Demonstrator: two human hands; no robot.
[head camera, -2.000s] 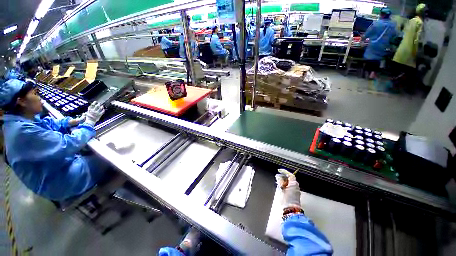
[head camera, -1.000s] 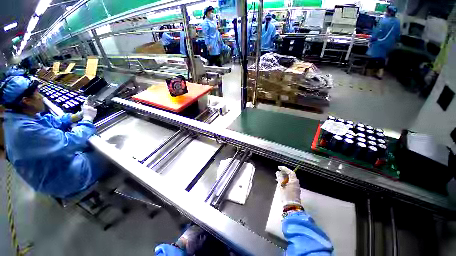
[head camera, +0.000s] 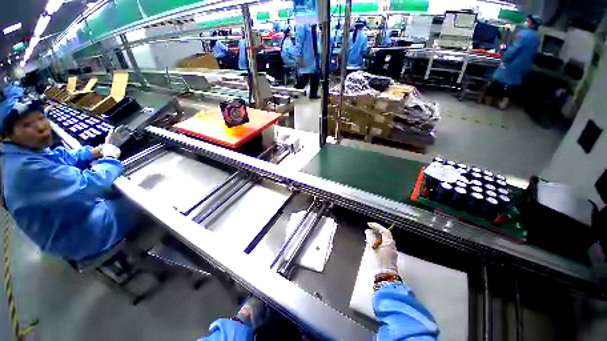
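My right hand (head camera: 383, 252), in a white glove with a beaded bracelet at the wrist, is over the line bed near the rail. It is closed around a thin orange-yellow tool (head camera: 377, 238), whose tip shows past the fingers. A white sheet (head camera: 426, 293) lies flat beneath and beside my right hand. My left hand (head camera: 251, 313) is low at the near edge of the line, small and dark; its fingers are partly hidden, and whether it holds anything cannot be told.
Conveyor rails (head camera: 306, 233) cross the bed. Beyond them a circuit board with white-topped capacitors (head camera: 469, 186) stands on a green mat (head camera: 359, 174), beside a black bin (head camera: 559, 216). A fan (head camera: 234, 113) stands on a red-orange board (head camera: 200, 130). A worker (head camera: 60, 193) sits left.
The seated worker's head has turned towards the camera, and people in the background have moved. My right hand stays nearly in place with the tool.
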